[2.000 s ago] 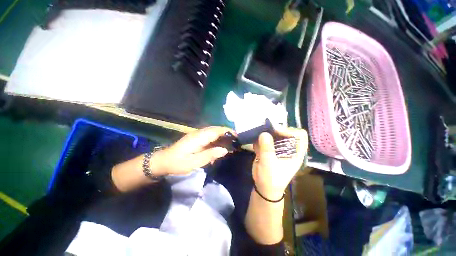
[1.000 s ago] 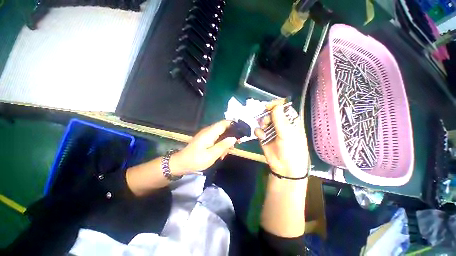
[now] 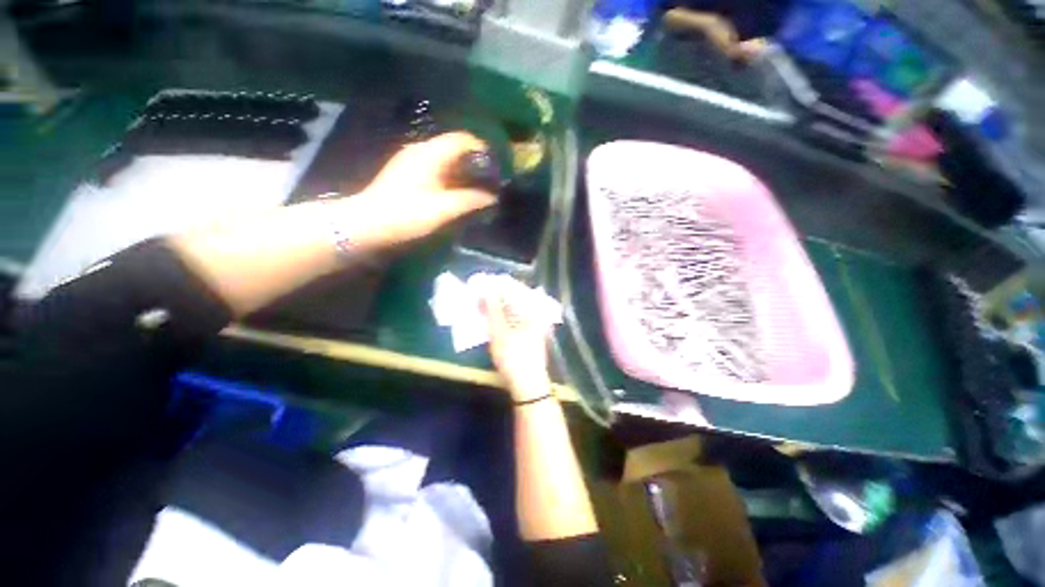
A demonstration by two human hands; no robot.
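The view is blurred. My left hand (image 3: 422,193) is stretched forward over the fixture and grips a small black plastic part (image 3: 477,170) between thumb and fingers. The dark press fixture (image 3: 521,224) lies just beyond and below that hand, partly hidden. My right hand (image 3: 521,347) is at the crumpled white cloth (image 3: 461,307) near the bench edge, its fingertips on the cloth. Whether it grips the cloth or still holds shafts cannot be made out. The pink basket (image 3: 842,373) of metal shafts (image 3: 688,281) stands to the right.
The grey-green press head (image 3: 533,46) stands behind the fixture. A pale hose (image 3: 562,247) runs between fixture and basket. At left are the white board (image 3: 172,212) with rows of black parts (image 3: 229,109) and a dark tray (image 3: 327,292). A person's hand (image 3: 745,48) shows opposite.
My left hand has moved forward and up from the bench edge with a black part, away from my right hand. My right hand has lowered to the cloth. The view has shifted, showing the press head.
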